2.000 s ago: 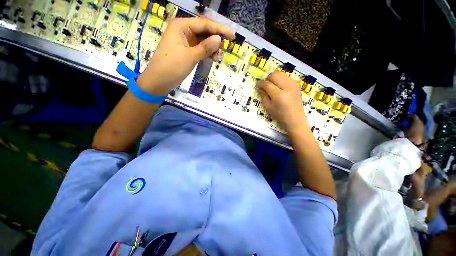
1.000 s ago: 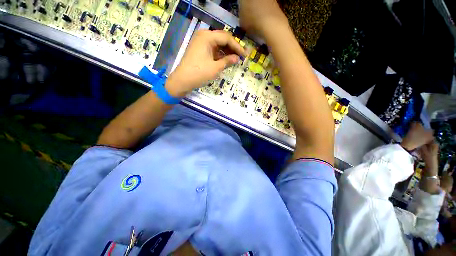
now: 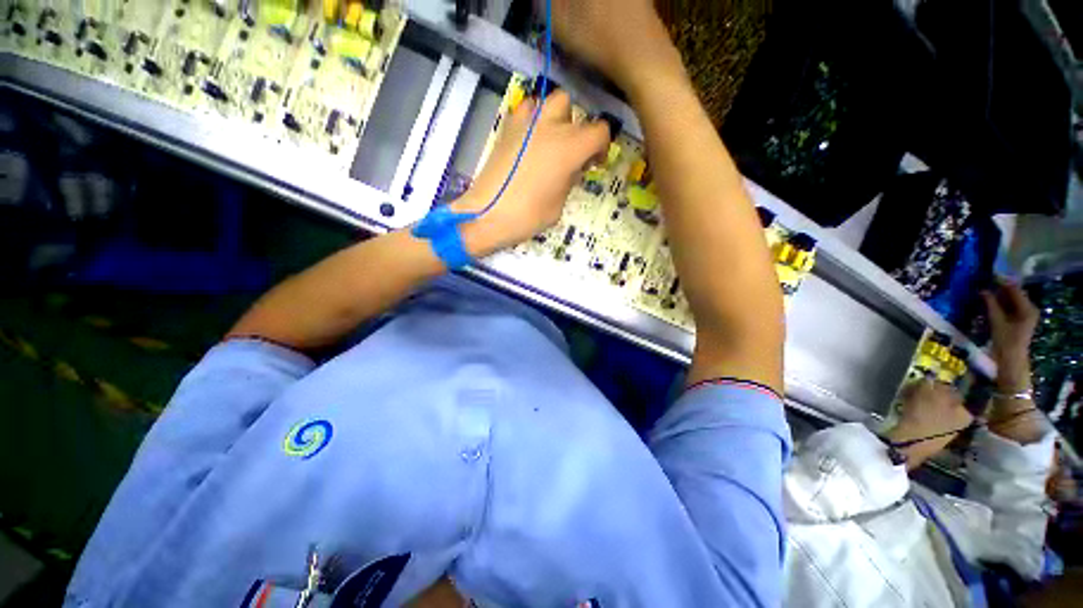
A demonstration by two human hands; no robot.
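Note:
The cream-white circuit board panel [image 3: 586, 238] lies on the metal rail in front of me, with yellow and black parts along its far edge. My left hand [image 3: 537, 166], with the bright blue wrist strap [image 3: 447, 235] and its thin cord, is over the panel's left end. Its fingers are bent down at the far-edge parts; whether they hold anything cannot be told. My right forearm crosses the panel. My right hand [image 3: 608, 38] is beyond the rail at the gold heap [image 3: 727, 54], partly cut off by the top edge, its fingertips not visible.
Another board panel [image 3: 202, 71] lies on the left of the conveyor rail [image 3: 311, 184]. A dark heap with green glints [image 3: 798, 109] and a silver heap [image 3: 938, 238] are behind the line. A person in white sleeves [image 3: 849, 499] works at the right, near yellow-topped boards [image 3: 938, 360].
My right hand has gone from the panel to the bins. My left hand has moved right along the panel, fingers now lower. The gap between the two panels is wider. The neighbour's hands have moved.

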